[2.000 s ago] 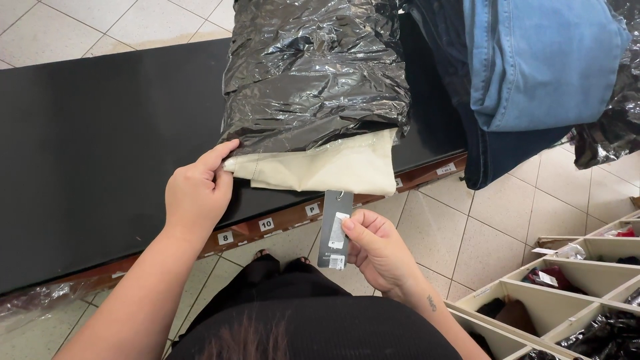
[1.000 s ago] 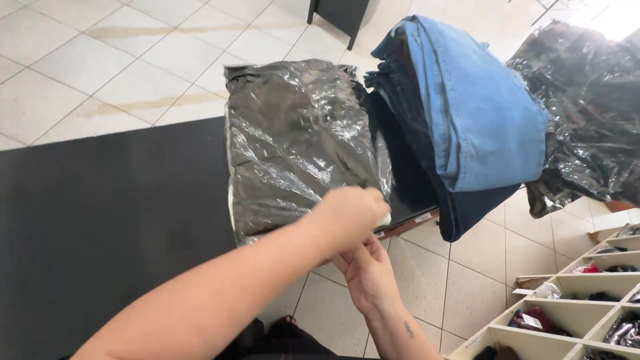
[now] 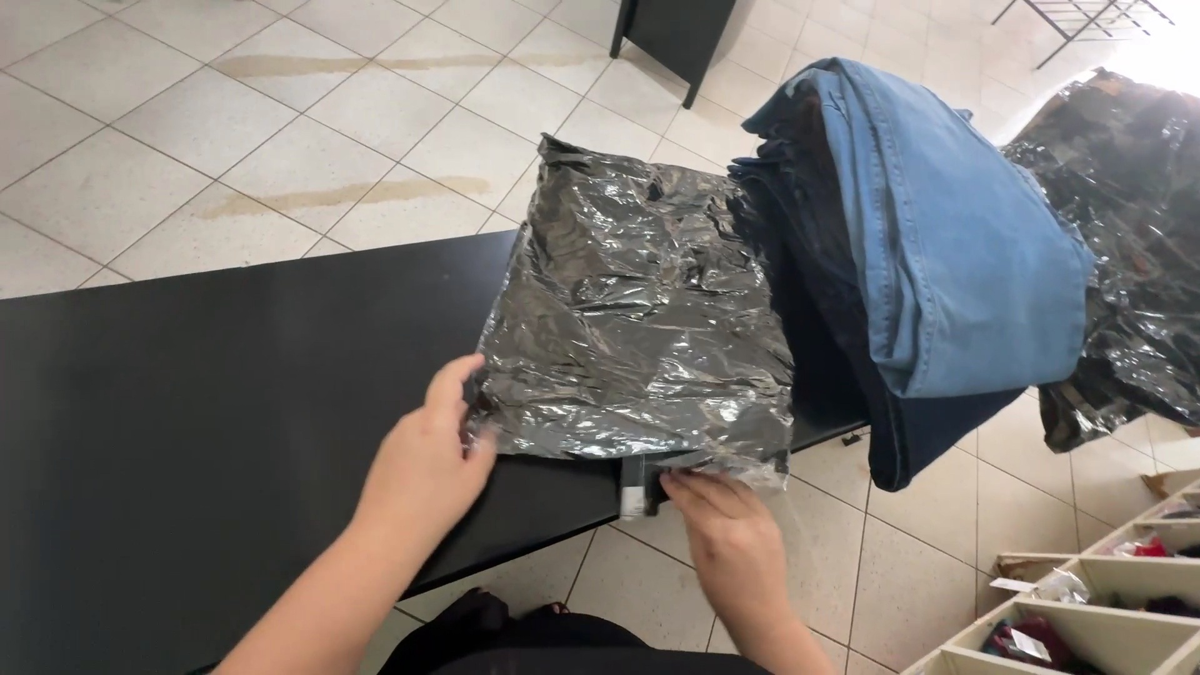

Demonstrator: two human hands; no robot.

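Observation:
Clear plastic bags holding dark folded garments point(image 3: 647, 309) lie stacked on the black tabletop point(image 3: 234, 422). My left hand point(image 3: 422, 459) is at the stack's lower left corner, thumb and forefinger against the plastic; whether it grips is not clear. My right hand point(image 3: 727, 530) pinches the near edge of the plastic at the lower right. A dark hang tag with a white sticker point(image 3: 634, 500) sticks out from that edge, just left of my right fingertips. Beside the stack on the right lie folded blue jeans point(image 3: 966, 253) on top of dark blue jeans point(image 3: 895, 441).
More garments in shiny plastic point(image 3: 1125, 234) lie beyond the jeans at the right. A cream compartment shelf point(image 3: 1106, 609) holding bagged items stands at the lower right. Black furniture point(image 3: 675, 42) and a wire rack point(image 3: 1078, 23) stand on the tiled floor at the back.
The cream fabric seen under the plastic two seconds ago no longer shows. My left hand has moved from the lower right corner, one second ago, back to the left side. The view has shifted.

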